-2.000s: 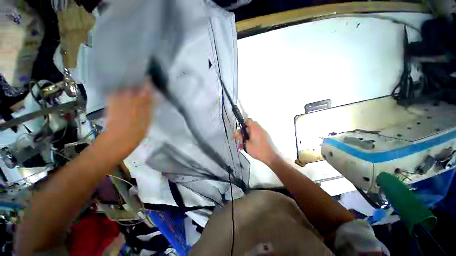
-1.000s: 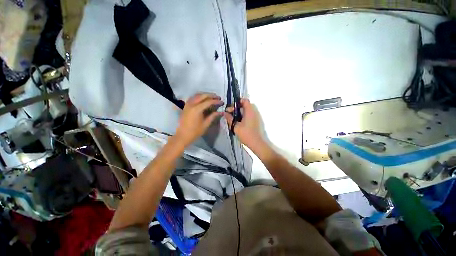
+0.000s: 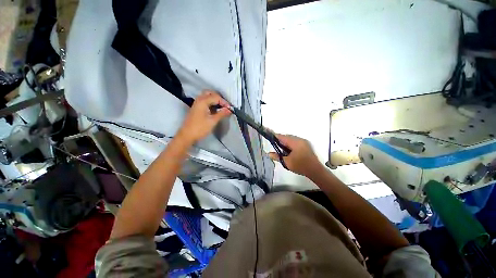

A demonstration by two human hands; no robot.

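Pale grey garment panels (image 3: 179,32) lie over the left part of the white table and hang toward my lap. A black fabric strip (image 3: 147,57) runs across them to my left hand (image 3: 204,117), whose fingertips pinch its end. My right hand (image 3: 296,155) holds black scissors (image 3: 258,127) by the handles. The blades point up and left, and their tips reach my left fingertips. Whether the blades are apart cannot be told.
The white sewing machine head (image 3: 413,163) with a blue band is at the right, with a green tube (image 3: 454,214) below it. A second machine (image 3: 60,201) is at the left. A blue crate (image 3: 187,236) is below the table. Dark items lie at the far right.
My left hand has come from the upper left to the panel's middle, now pinching the strip. The scissors have turned from pointing up to pointing up-left, and my right hand has moved slightly right.
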